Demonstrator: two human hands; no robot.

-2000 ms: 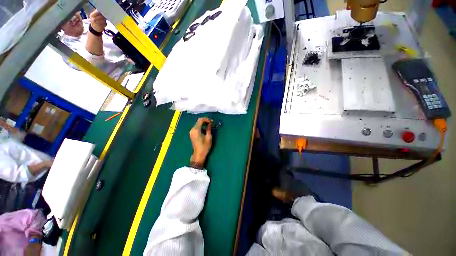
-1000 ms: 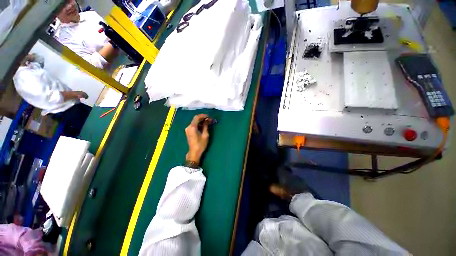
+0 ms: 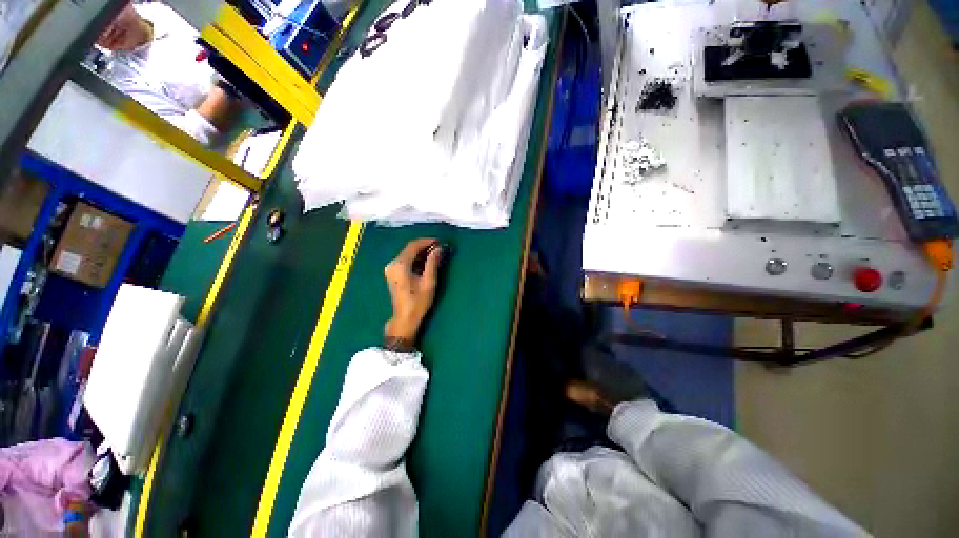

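Note:
My left hand (image 3: 409, 284) rests on the green bench surface (image 3: 463, 336), below the white stack. Its thumb and fingers are closed around a small dark ring part (image 3: 443, 253), mostly hidden by the fingers. My right hand (image 3: 589, 396) is low near my lap, beyond the bench edge, dim and partly hidden; whether it holds anything cannot be told. The thick white wrapped stack (image 3: 421, 126) lies in front of my left hand, with several dark rings (image 3: 381, 34) on top.
At right stands a machine bed (image 3: 673, 247) with a black fixture (image 3: 757, 61), dark small parts (image 3: 658, 97), pale small parts (image 3: 640, 161), a keypad handset (image 3: 904, 173) and a red button (image 3: 866, 278). A yellow frame (image 3: 258, 58) and a person (image 3: 158, 63) are across the belt.
The small dark part sits closer within my left hand's fingers. Dark parts on the belt have shifted toward the lower left. A person standing across the belt a second ago is out of view.

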